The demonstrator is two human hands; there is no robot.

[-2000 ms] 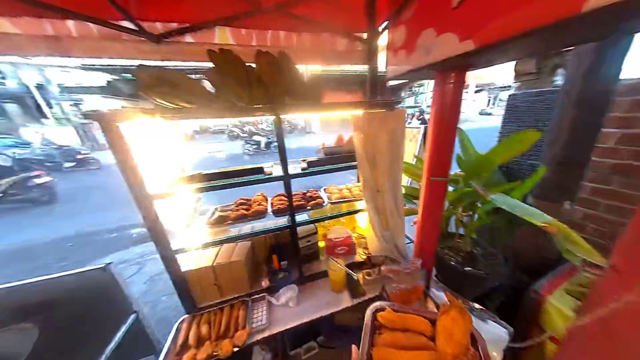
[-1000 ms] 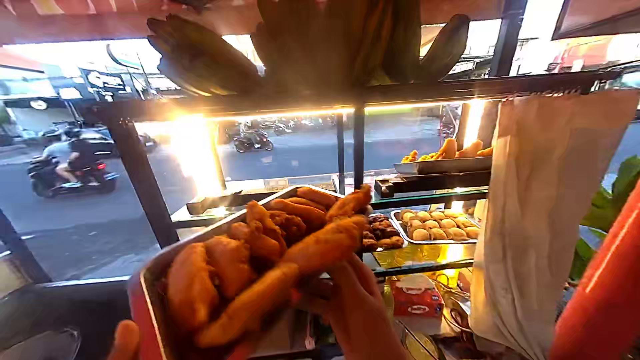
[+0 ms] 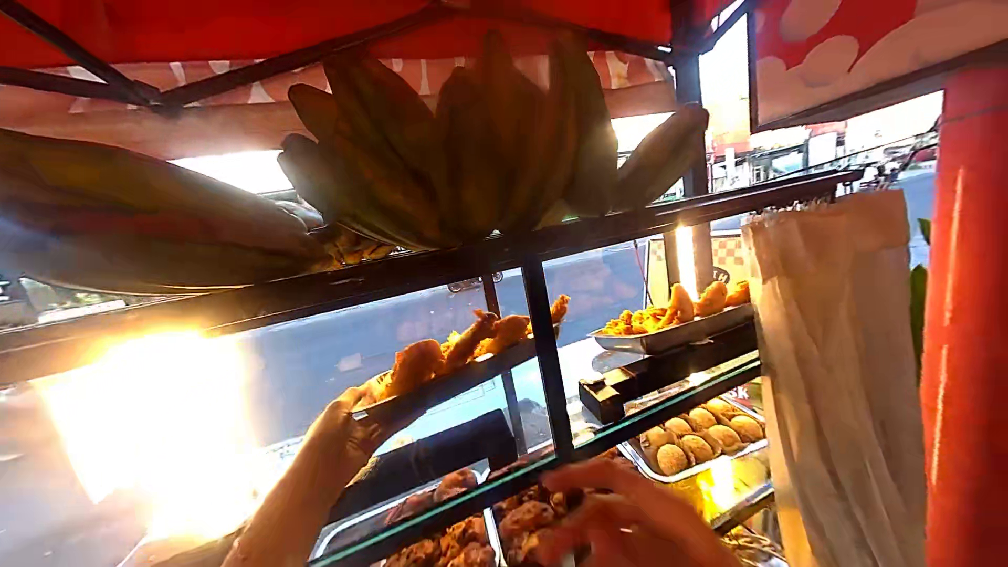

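Note:
My left hand grips the near left edge of a metal tray of fried snacks, raised and tilted inside the upper part of the display case. A black upright of the case crosses in front of the tray's right part. Lower right of the tray, my right hand is blurred, its fingers spread near the glass shelf edge, with nothing seen in it. Below the shelf edge lie trays of browned fried pieces. Another tray of fried snacks sits at the right.
Green bananas rest on the case's top bar. A bright lamp glows at the left. Round pastries fill a lower tray. A beige cloth hangs at the right, beside a red post.
The tray of fried snacks, held in front of the case one second ago, has moved up into its upper part. My right hand is now apart from it. The view has shifted.

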